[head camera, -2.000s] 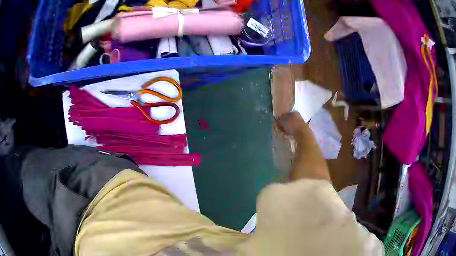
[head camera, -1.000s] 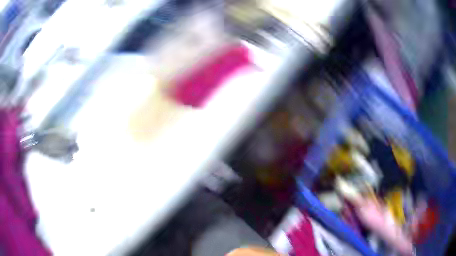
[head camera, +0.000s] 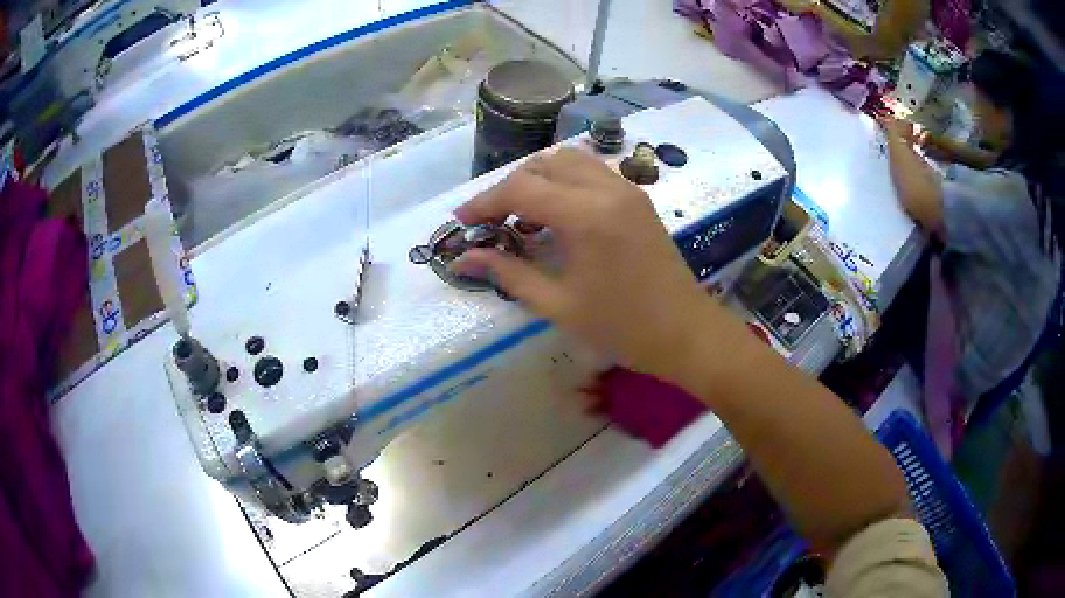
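The white sewing machine head (head camera: 409, 350) with a blue stripe lies across the view. My right hand (head camera: 572, 234) reaches in from the lower right over its top. Thumb and forefinger are around a small silver disc, which looks like a bobbin (head camera: 479, 237), at the round metal winder fitting (head camera: 441, 255). The fingers partly hide it. Small magenta cut pieces (head camera: 648, 407) lie on the bed beyond the stripe, below my forearm. Magenta cloth (head camera: 35, 397) hangs at the left edge. My left hand is not in view.
A dark cylindrical container (head camera: 522, 115) stands behind the machine, beside a sunken trough (head camera: 315, 152) with scraps. A thin thread post (head camera: 356, 280) stands on the head. A blue basket (head camera: 934, 502) is at lower right. Another person (head camera: 993, 257) sits at upper right, near purple cloth pieces (head camera: 782, 41).
The view has swung from the blue basket, scissors and magenta strips to the machine top. My right hand, earlier reaching low beside the green surface, is now at the winder fitting.
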